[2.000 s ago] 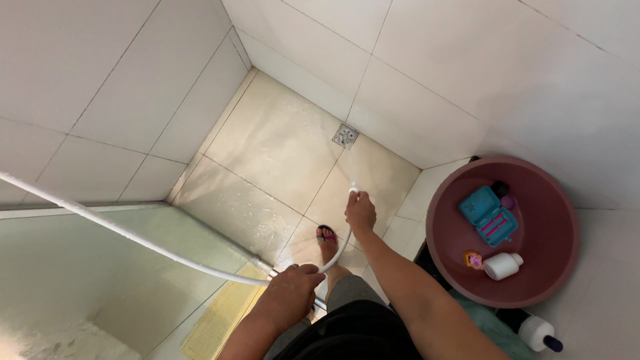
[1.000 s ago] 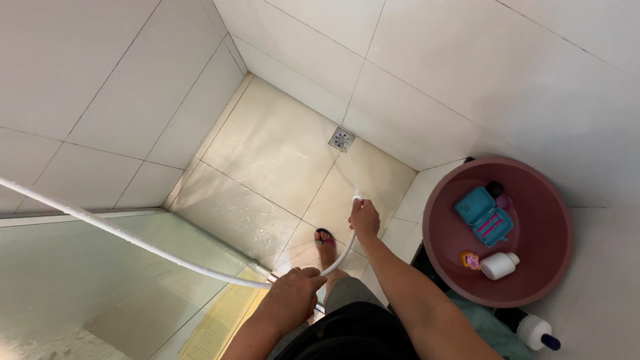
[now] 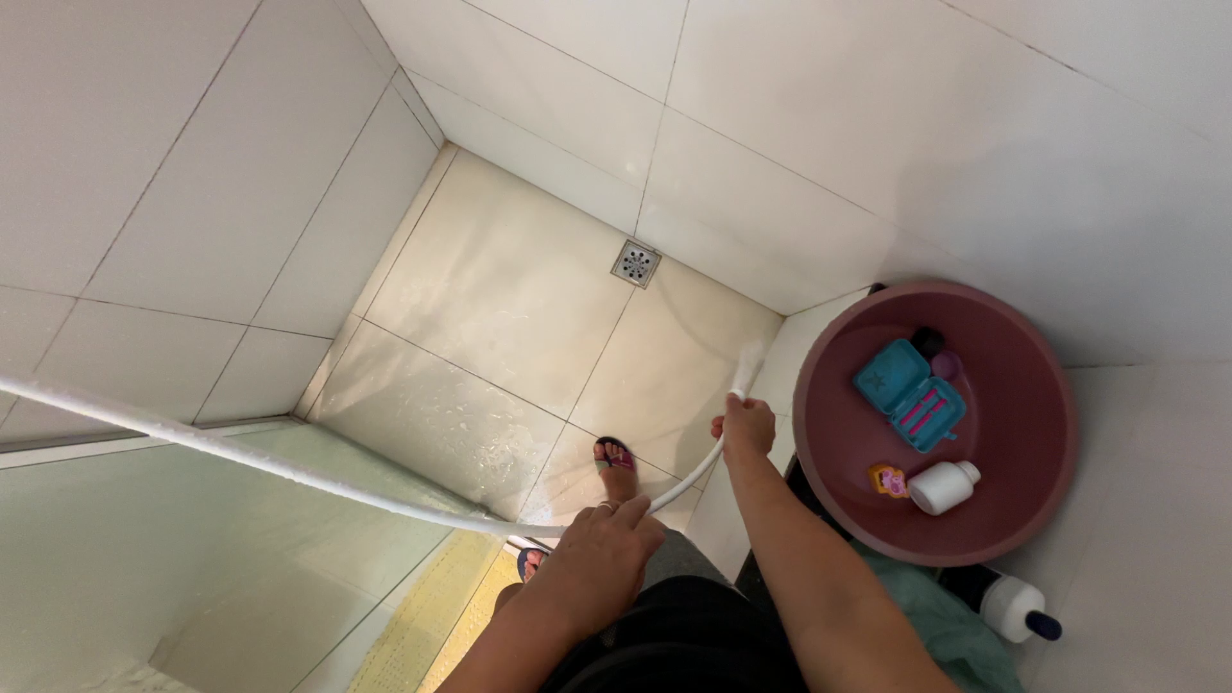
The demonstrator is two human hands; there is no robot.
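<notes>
A white hose (image 3: 279, 472) runs in from the left edge and curves across in front of my body. My left hand (image 3: 606, 553), with a ring on one finger, is closed around its middle, near my waist. Farther right, my right hand (image 3: 746, 426) grips the hose close to its end. Water sprays from that end onto the pale floor tiles (image 3: 481, 279), near the foot of the right wall. A square metal floor drain (image 3: 636, 263) lies beyond, up and to the left of the spray.
At right stands a reddish plastic basin (image 3: 1044, 433) holding an open teal case (image 3: 890, 375), a white bottle (image 3: 943, 487) and a small orange-and-pink item (image 3: 888, 480). Below it are green fabric (image 3: 948, 616) and another bottle (image 3: 1011, 608). A glass panel (image 3: 241, 539) and yellow mat (image 3: 423, 616) are at lower left.
My right hand has swung the hose end to the right, and the spray now falls nearer the right wall, away from the drain. My left hand keeps its hold.
</notes>
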